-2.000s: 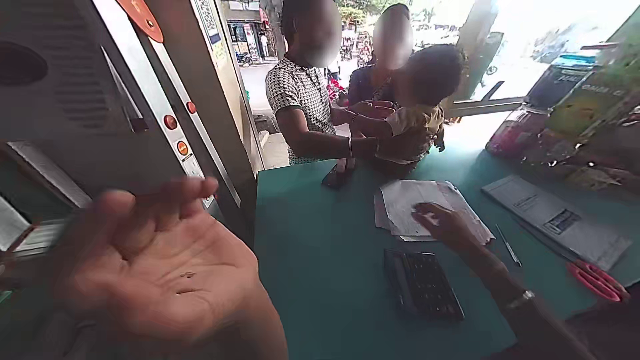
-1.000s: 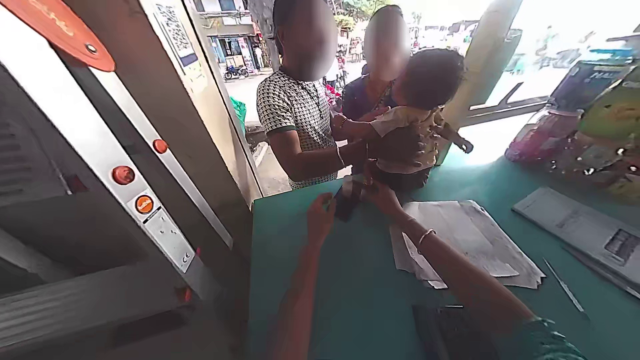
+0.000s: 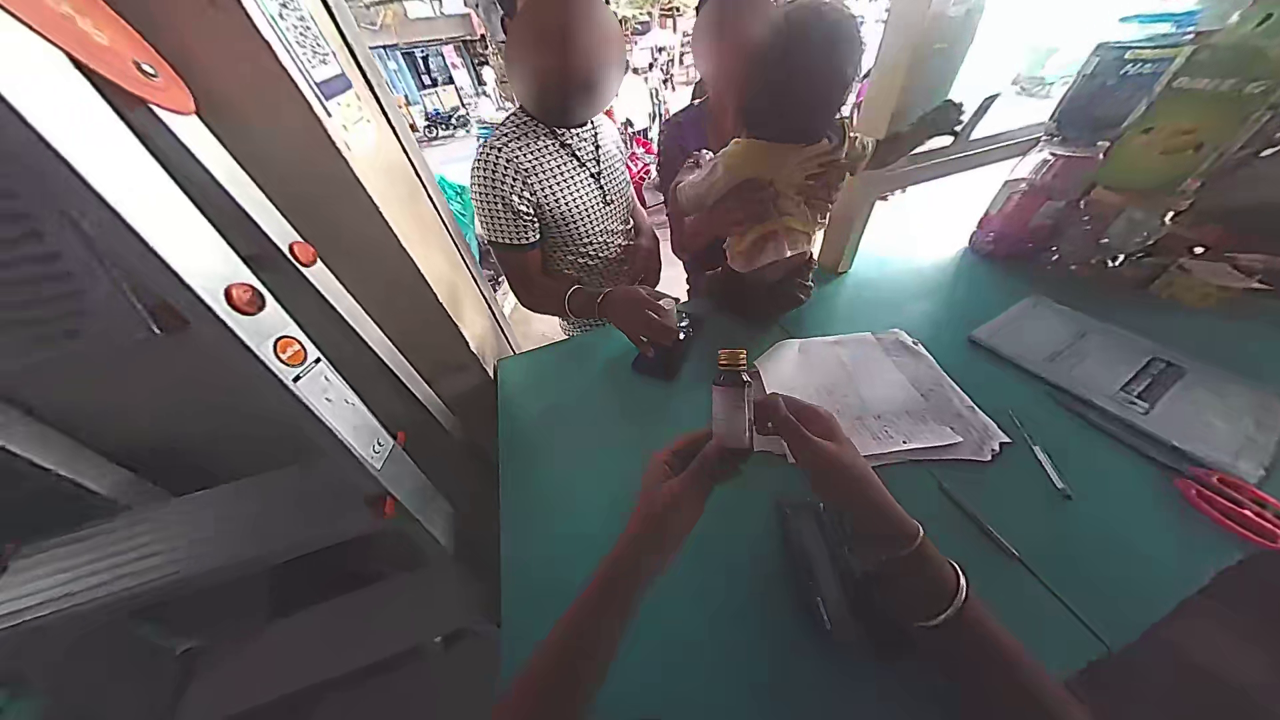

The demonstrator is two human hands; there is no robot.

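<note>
A small dark bottle with a gold screw cap and a pale label [image 3: 733, 410] stands upright between my hands over the green counter [image 3: 580, 560]. My left hand [image 3: 685, 475] grips its lower part. My right hand [image 3: 808, 432], with bangles at the wrist, has its fingers at the bottle's right side; whether they press on it is hard to see. Behind the bottle and my right hand lie loose written papers [image 3: 860, 385]. A dark object, seemingly a calculator [image 3: 815, 560], is partly hidden below my right forearm.
Across the counter, a person's hand [image 3: 640, 318] holds a small pale thing by a dark phone-like object [image 3: 658, 362]. Another person holds a child. To the right are a pen [image 3: 1042, 458], a thin rod [image 3: 985, 525], a grey flat packet [image 3: 1130, 380], red-handled scissors [image 3: 1230, 505] and plastic packages [image 3: 1150, 150].
My left hand, open and raised two seconds ago, now grips the bottle. Both hands have drawn back from the far counter edge since one second ago. The person opposite has a hand down at the dark object.
</note>
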